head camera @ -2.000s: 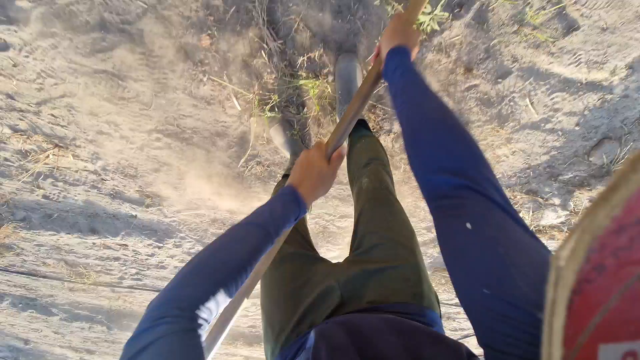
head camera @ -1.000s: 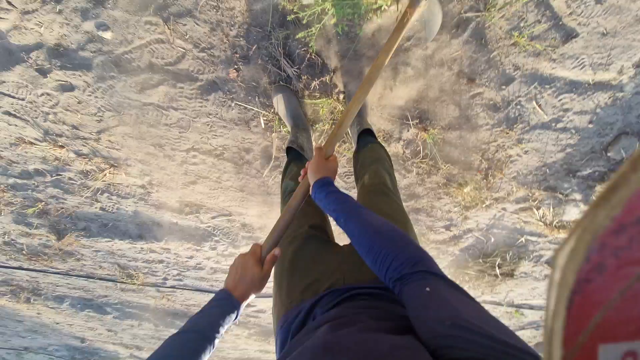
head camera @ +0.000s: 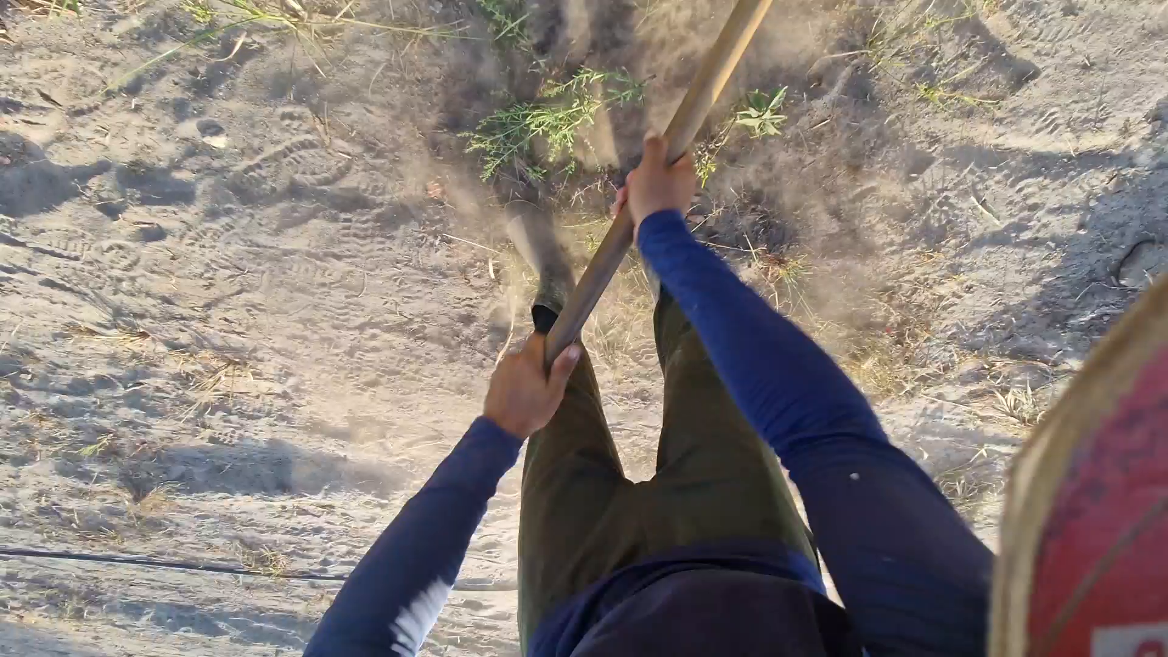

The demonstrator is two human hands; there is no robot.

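Note:
A long wooden tool handle [head camera: 607,265] runs slantwise from between my hands up past the top edge of the view, so its head is out of sight. My left hand [head camera: 531,385] is closed around its lower end. Farther up the shaft, my right hand [head camera: 659,182] grips it, just below a small leafy weed [head camera: 761,113]. A feathery green plant [head camera: 557,123] lies beyond my boots, left of the handle, partly veiled by dust.
My rubber boot [head camera: 538,242] stands on dry sandy soil [head camera: 301,319] with footprints and dry grass. A thin dark hose or cable [head camera: 173,565] crosses the ground at lower left. A red and tan brim [head camera: 1086,511] blocks the right edge.
Both hands have stayed on the handle; my right hand is farther up it from my left than one second ago. The tool's pale head, seen then at the top, has left the view.

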